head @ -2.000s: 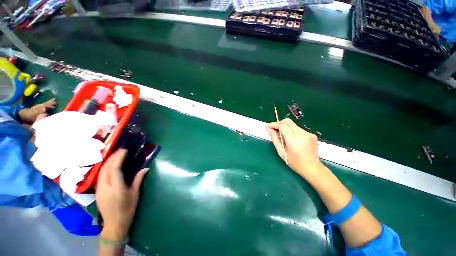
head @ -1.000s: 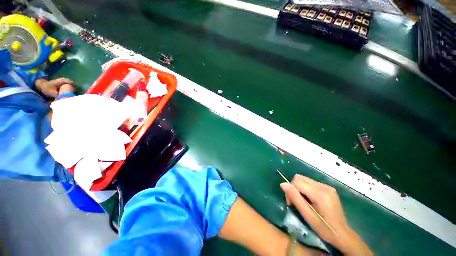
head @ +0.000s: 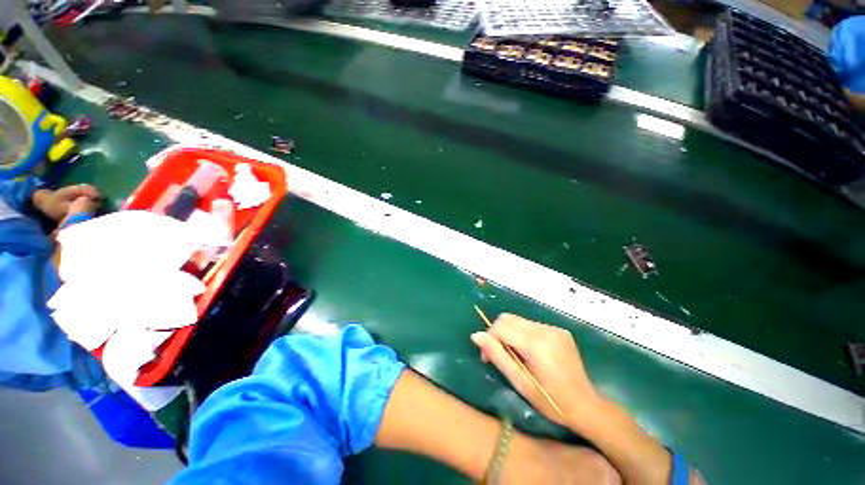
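Note:
My right hand (head: 536, 355) holds a thin tan wooden stick (head: 512, 352) like a pen above the green bench mat, on the near side of the white rail (head: 427, 232). The stick's tip points up and left, towards the rail. My left forearm, in a blue sleeve, reaches across the bottom of the view. My left hand (head: 560, 466) lies over or against my right wrist; its fingers are hidden, and whether it holds anything does not show. A small dark module (head: 640, 258) lies on the green belt beyond the rail.
A red basket (head: 277, 180) with white wipes (head: 128, 265) stands at left, a dark glossy object (head: 248, 308) beside it. Another person's hands (head: 71, 201) and a yellow-blue fan are farther left. Across the belt are a filled tray (head: 541, 68) and stacked black trays (head: 778, 95).
My left hand has moved from beside the basket across to my right wrist. My right hand has come back from the rail onto the near mat, still holding the stick. The camera view has shifted.

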